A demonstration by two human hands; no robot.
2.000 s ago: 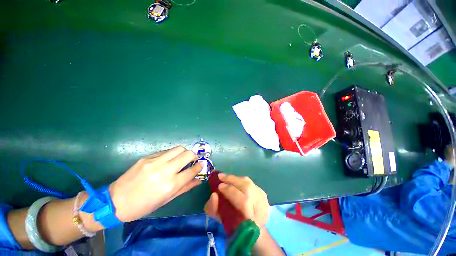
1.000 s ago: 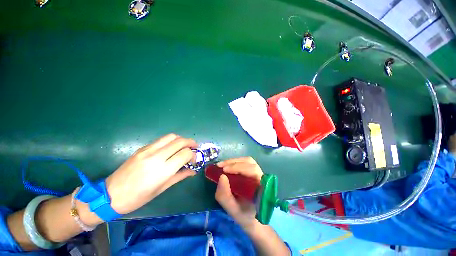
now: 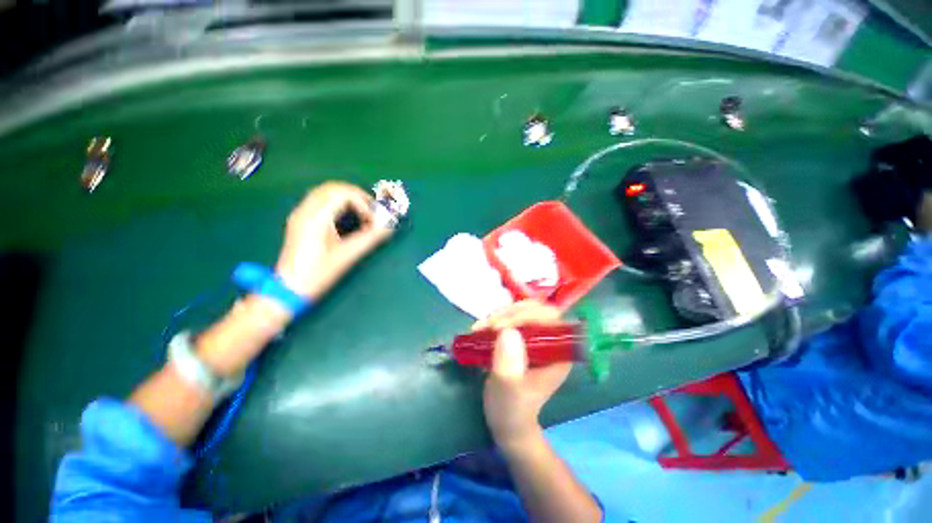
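My left hand (image 3: 329, 237) is stretched forward on the green surface, thumb and fingers closed on the edge of a small circuit board assembly (image 3: 390, 202). The view is blurred, so whether the assembly touches the surface cannot be told. My right hand (image 3: 523, 380) holds the red dispensing syringe (image 3: 547, 344) level, its tip pointing left, in front of the red bin. A green adapter (image 3: 603, 343) sits at the syringe's rear, with a clear air hose (image 3: 695, 333) running right from it.
A red parts bin (image 3: 580, 245) holds white tissue, and another white wipe (image 3: 462, 274) lies beside it. The black dispenser controller (image 3: 705, 225) stands right of it. Several assemblies (image 3: 245, 158) are spaced along the far side. A red stool (image 3: 715, 460) and a blue-sleeved person (image 3: 833, 383) are at right.
The view has shifted, showing more of the far edge. My left hand has moved forward with the assembly, away from the syringe. My right hand now holds the syringe level near the bin.
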